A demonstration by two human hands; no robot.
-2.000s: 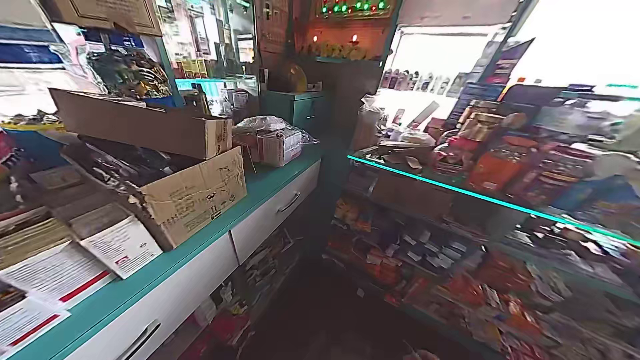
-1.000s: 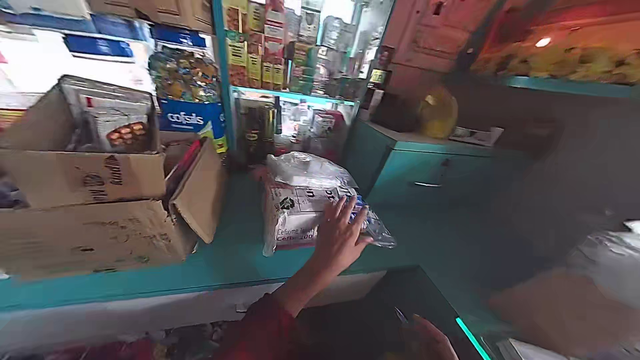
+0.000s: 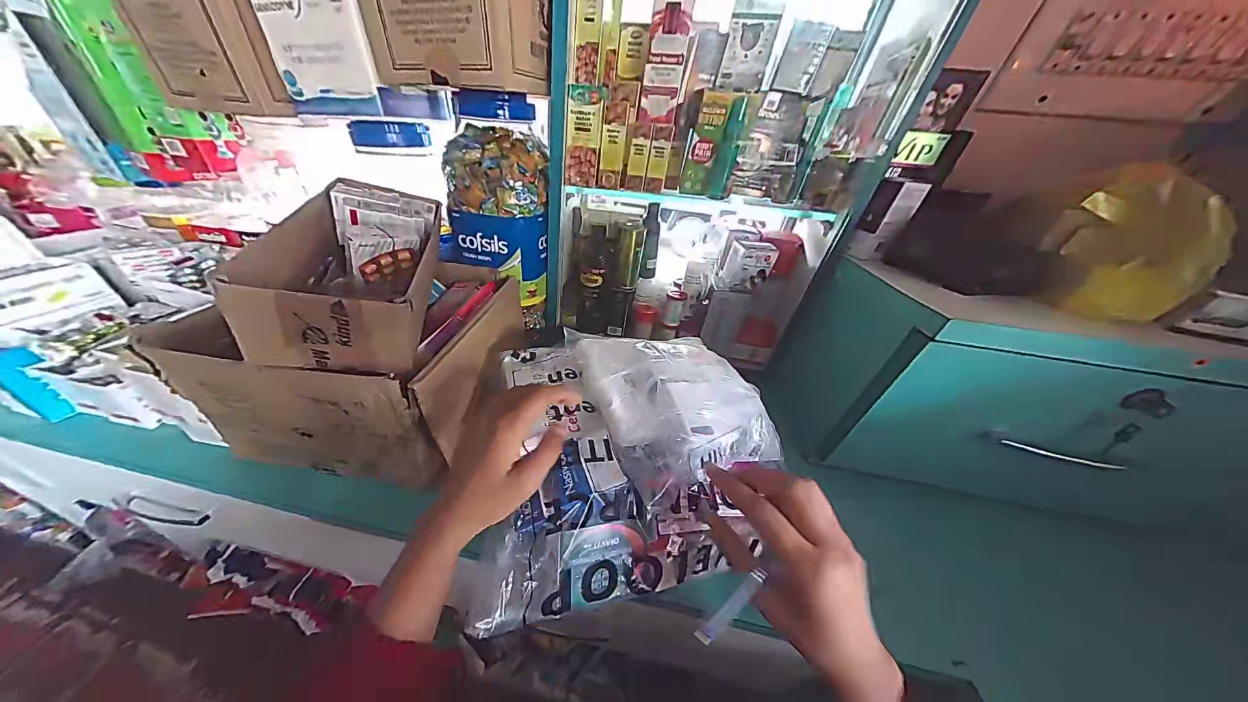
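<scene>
A clear plastic bag printed with large letters (image 3: pixel 595 570), with small medicine boxes inside, lies on the green counter. On its upper right part rests a crumpled clear plastic bag (image 3: pixel 673 390) with pale contents. My left hand (image 3: pixel 512 453) touches the printed bag's left side, fingers curled; whether it grips the plastic is not plain. My right hand (image 3: pixel 795 556) is over the bag's right side, fingers bent, with a small pale strip-like item (image 3: pixel 731 606) at its palm side, seemingly held.
Cardboard boxes (image 3: pixel 312 419) stand left of the bag, one on another. Behind are a jar of wrapped lozenges (image 3: pixel 497 205) and a lit glass cabinet (image 3: pixel 692 205). A green drawer unit (image 3: pixel 1053 419) stands at the right, a yellow plastic bag (image 3: pixel 1141 244) on top.
The view has swung left and closer to the counter. One second ago a single hand lay on the bag, the other low near the counter edge; now both hands are at the bag.
</scene>
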